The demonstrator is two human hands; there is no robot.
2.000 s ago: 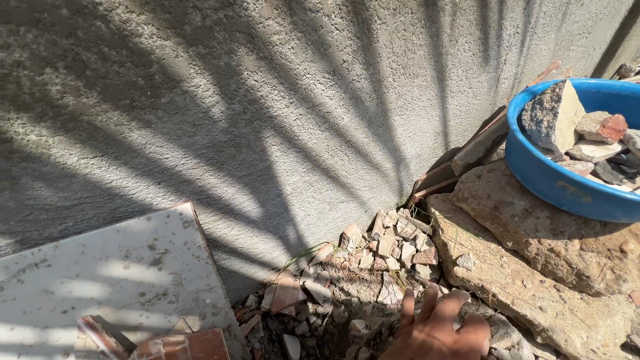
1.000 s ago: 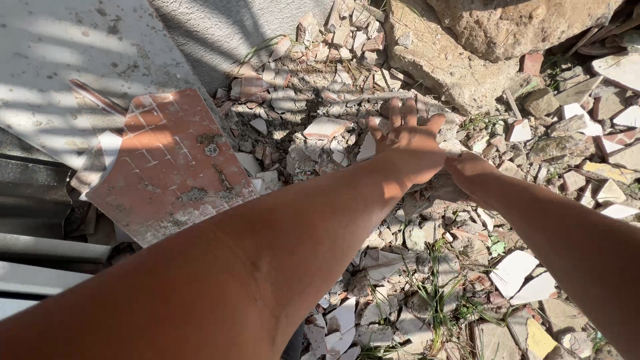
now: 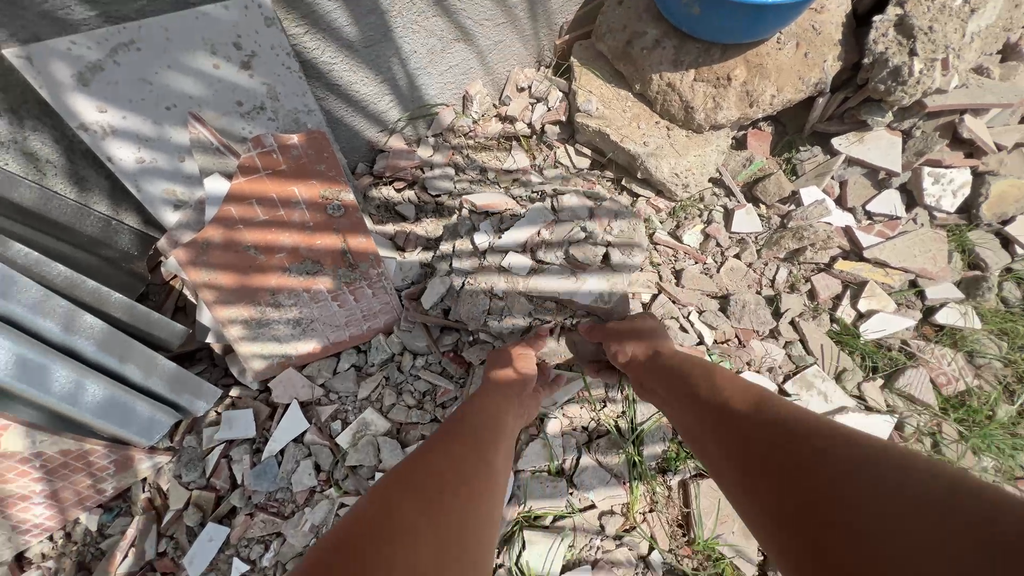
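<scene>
Both hands are low over the rubble at the centre of the head view. My right hand (image 3: pixel 628 344) has its fingers closed around a grey-brown piece of stone or rubble (image 3: pixel 590 352). Just to its left, my left hand (image 3: pixel 520 368) has its fingers curled among the fragments; whether it grips one cannot be told. Beyond the fingertips lies a flat slab fragment (image 3: pixel 560 286), with broken tile and stone pieces (image 3: pixel 588 232) on and around it.
A broken brick-patterned tile panel (image 3: pixel 292 248) leans on a large pale slab (image 3: pixel 192 88) by the rough wall. Grey corrugated sheets (image 3: pixel 88 336) lie at left. A blue basin (image 3: pixel 732 18) stands on a big rock (image 3: pixel 720 72). Sharp white tile shards (image 3: pixel 816 388) and grass are at right.
The view has tilted down from the wall to the rubble. One second ago the hands were together at the right of the rubble patch; now they are apart, with a piece in my right hand.
</scene>
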